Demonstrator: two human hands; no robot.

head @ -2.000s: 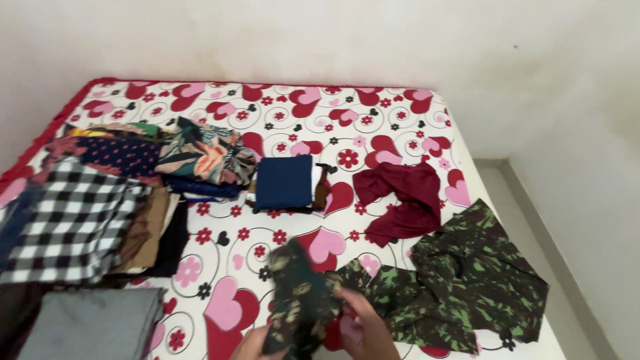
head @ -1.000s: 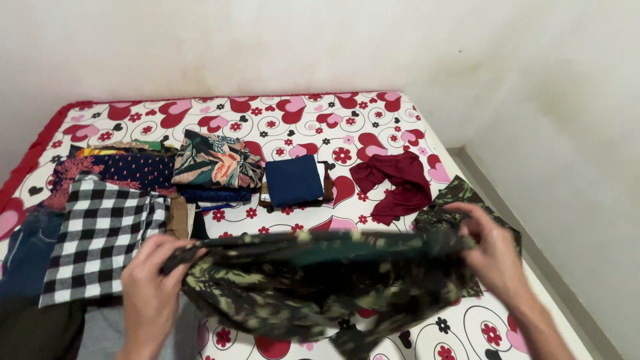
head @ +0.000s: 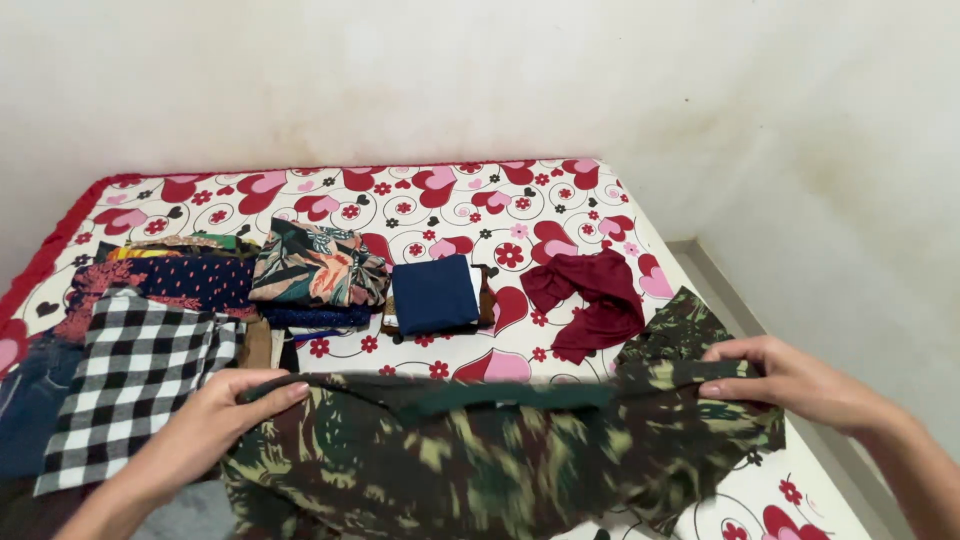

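Note:
A camouflage garment (head: 495, 457) hangs stretched between my two hands in front of me, low in the view. My left hand (head: 247, 405) pinches its upper edge at the left end. The upper edge at the right end is gripped by my right hand (head: 780, 382). Behind my right hand another camouflage cloth (head: 679, 326) lies on the bed, partly hidden by the held garment. Beyond the garment, a crumpled maroon cloth (head: 592, 300) and a small stack topped by a folded navy cloth (head: 435, 292) lie on the bed.
Left on the heart-patterned bedsheet (head: 420, 195) are a black-and-white checked cloth (head: 135, 375), a folded floral cloth (head: 315, 266), a dark dotted cloth (head: 199, 281), blue denim (head: 37, 405) and a grey cloth (head: 187, 514). Walls stand behind and at the right.
The camouflage garment was bunched between my hands two seconds ago; my hands have since moved apart and it is spread wide.

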